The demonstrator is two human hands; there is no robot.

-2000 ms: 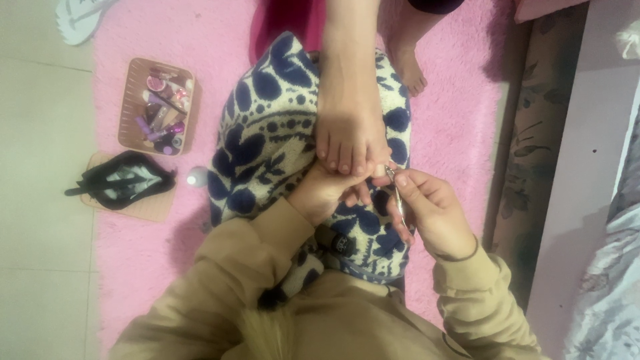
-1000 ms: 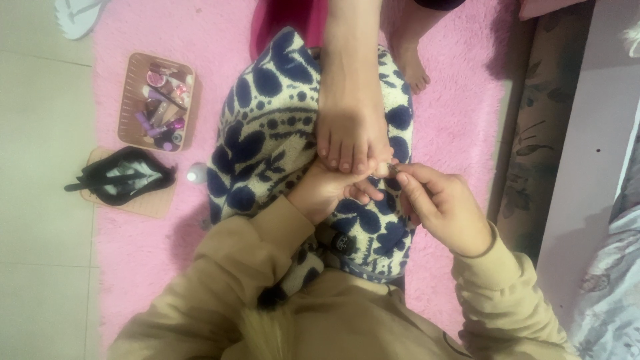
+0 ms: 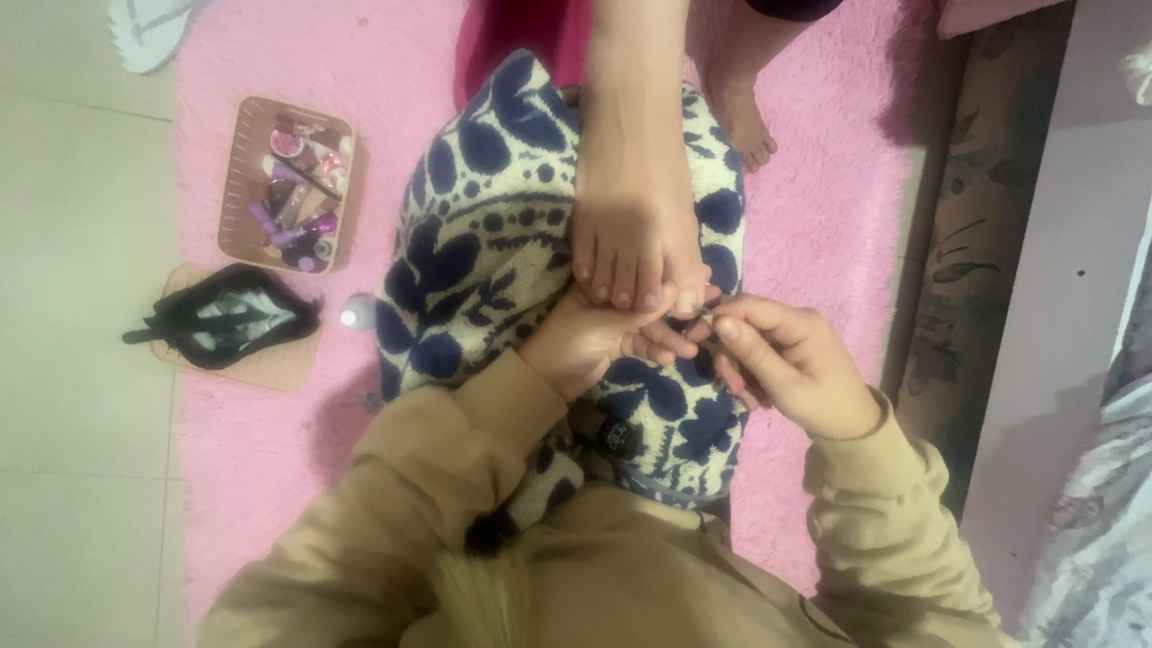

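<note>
Another person's bare foot [image 3: 634,216] rests on a blue-and-white patterned towel [image 3: 486,225] over my lap, its toes toward me. My left hand [image 3: 598,337] is under the toes and grips the front of the foot. Between the thumb and fingers of my right hand [image 3: 783,351] is a small metal tool [image 3: 706,315], its tip at the big toe [image 3: 686,301]. The tool is mostly hidden by my fingers, so its kind cannot be told.
On the pink rug [image 3: 261,450] at left stand a basket [image 3: 353,189] of nail polish bottles and small items, an open black pouch [image 3: 234,315] on a tan tray [image 3: 288,373], and a white-capped bottle [image 3: 358,312]. The person's other foot [image 3: 749,126] stands beyond the towel.
My right hand has turned and its fingers have closed in around the tool, which showed more of its length two seconds ago. My left hand stays at the foot.
</note>
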